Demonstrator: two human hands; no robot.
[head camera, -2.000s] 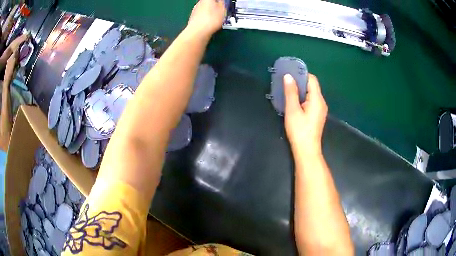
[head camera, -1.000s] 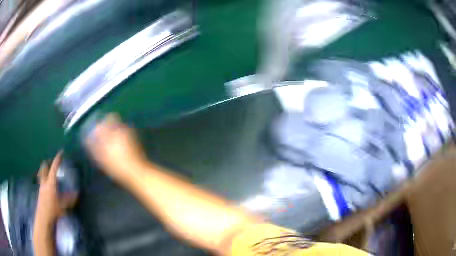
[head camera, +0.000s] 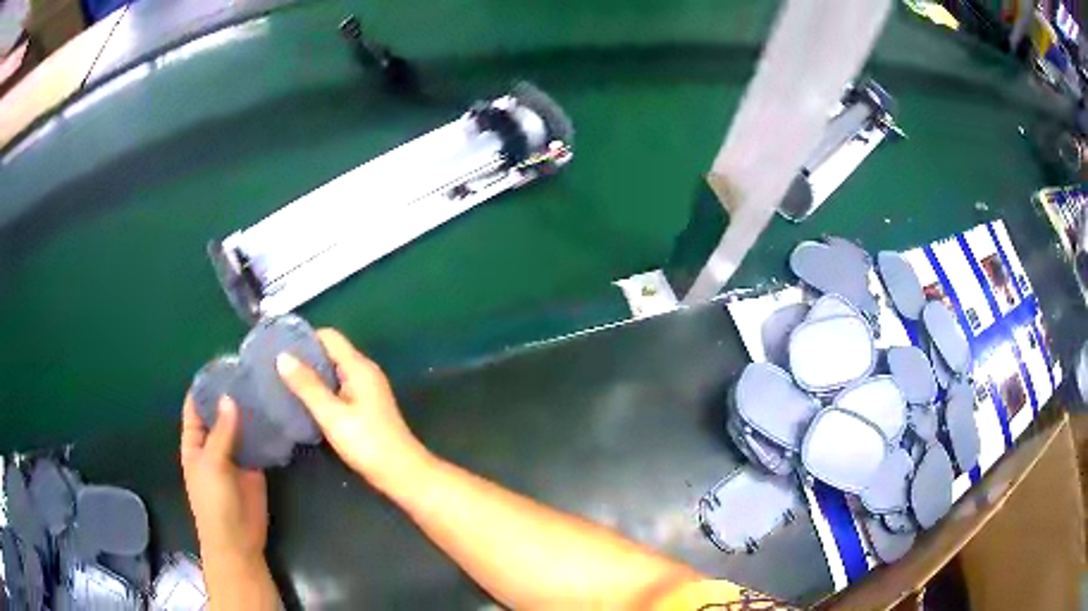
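My left hand (head camera: 229, 501) holds a grey end cap (head camera: 257, 430) at the left of the bench. My right hand (head camera: 358, 412) holds another grey end cap (head camera: 284, 346), its thumb on the flat face. The two caps touch or overlap. I cannot tell whether they are joined. A long white housing (head camera: 370, 209) lies on the green belt just beyond the hands, with dark parts at both ends. Its near left end is close to the right-hand cap.
A cap pile (head camera: 835, 352) lies on a blue and white printed sheet (head camera: 1020, 340) at the right. Another cap pile (head camera: 110, 519) is at lower left. A metal post (head camera: 787, 131) rises at the belt edge, before a second housing (head camera: 847, 149). A carton (head camera: 1026, 513) is at lower right.
The view has swung to the right-hand pile and sharpened from blur. My hands, apart before, are now together at the left with a cap in each.
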